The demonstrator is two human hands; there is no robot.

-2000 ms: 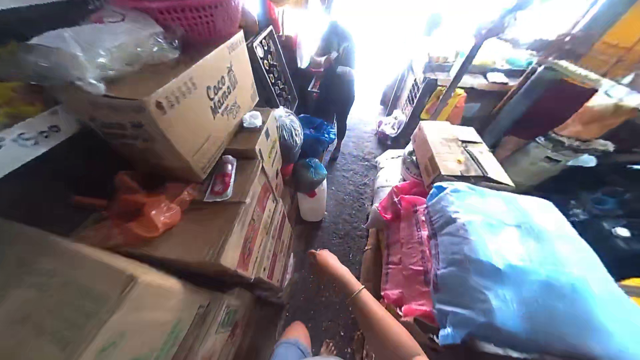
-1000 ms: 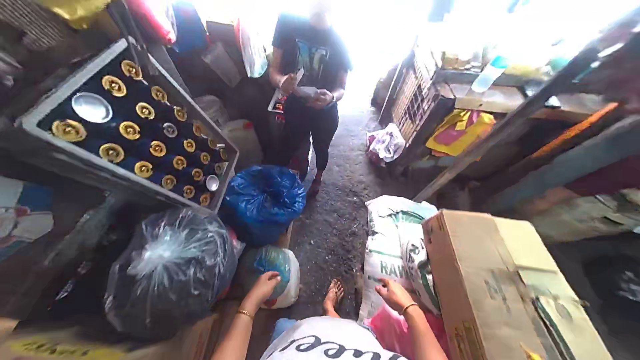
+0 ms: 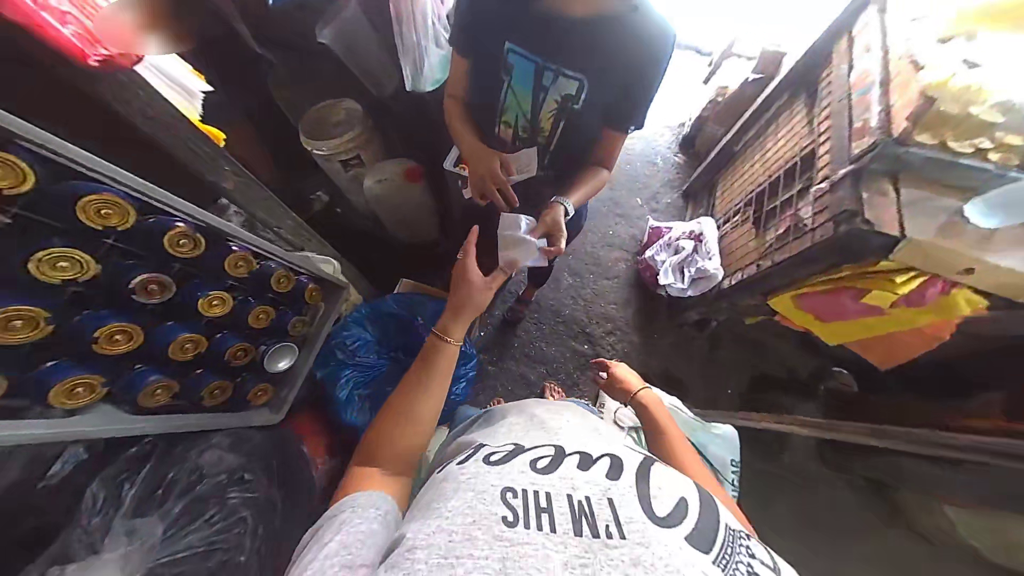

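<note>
A person in a dark printed T-shirt [image 3: 592, 88] faces me at the top centre. That person's wristwatch hand holds a white paper slip [image 3: 520, 240] toward me, and their other hand has more papers [image 3: 524, 162]. My left hand [image 3: 474, 280] is raised at the slip's left edge, fingers spread; whether my thumb and fingers pinch the paper cannot be told. Lower and to the right, my right hand [image 3: 620, 380] hangs near a white sack [image 3: 704, 424], its fingers partly curled, with nothing visible in it.
A crate [image 3: 316, 344] of bottles with gold caps stands at left, above a black plastic bag [image 3: 200, 504]. Beside it sits a blue plastic bag [image 3: 384, 352]. A bucket [image 3: 336, 132] is behind. At right are a white and purple bundle [image 3: 684, 256] and a wooden-framed stall [image 3: 768, 208].
The view has moved forward along the passage to the person. My left hand has risen from low over a white container to the paper slip, which the person now holds out.
</note>
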